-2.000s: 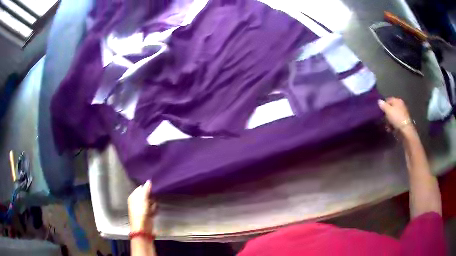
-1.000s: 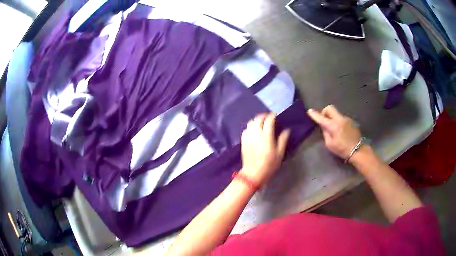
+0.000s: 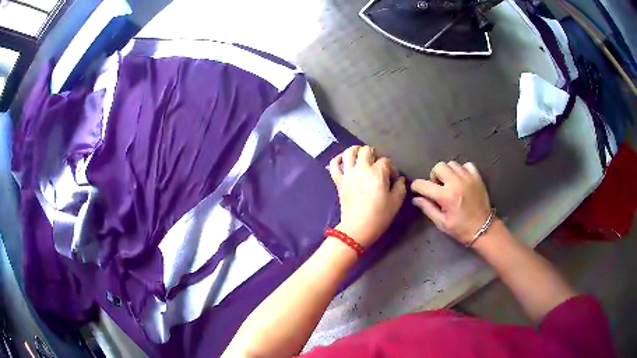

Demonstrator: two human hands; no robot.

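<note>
The dark purple garment piece (image 3: 167,126) with white bands lies wrinkled over the left and middle of the table. A plain purple patch pocket (image 3: 283,192) lies flat over the bands. My left hand (image 3: 367,192), with a red bracelet, presses on the garment's right part, fingers bent at its edge. My right hand (image 3: 454,203), with a pale bracelet, is just right of it, its thumb and index finger pinching the purple edge. The cloth between the fingertips is mostly hidden.
The grey pressing table (image 3: 412,112) has a curved front edge. A steam iron (image 3: 436,28) with dark soleplate and pale rim rests at the top. A white and purple cloth scrap (image 3: 538,108) lies at the right. Red material (image 3: 611,203) is beyond the right edge.
Both hands first held the front edge wide apart. My left hand moved right, beside my right hand. Since then both shifted slightly, and the pale band near them is more covered. The view also shifted.
</note>
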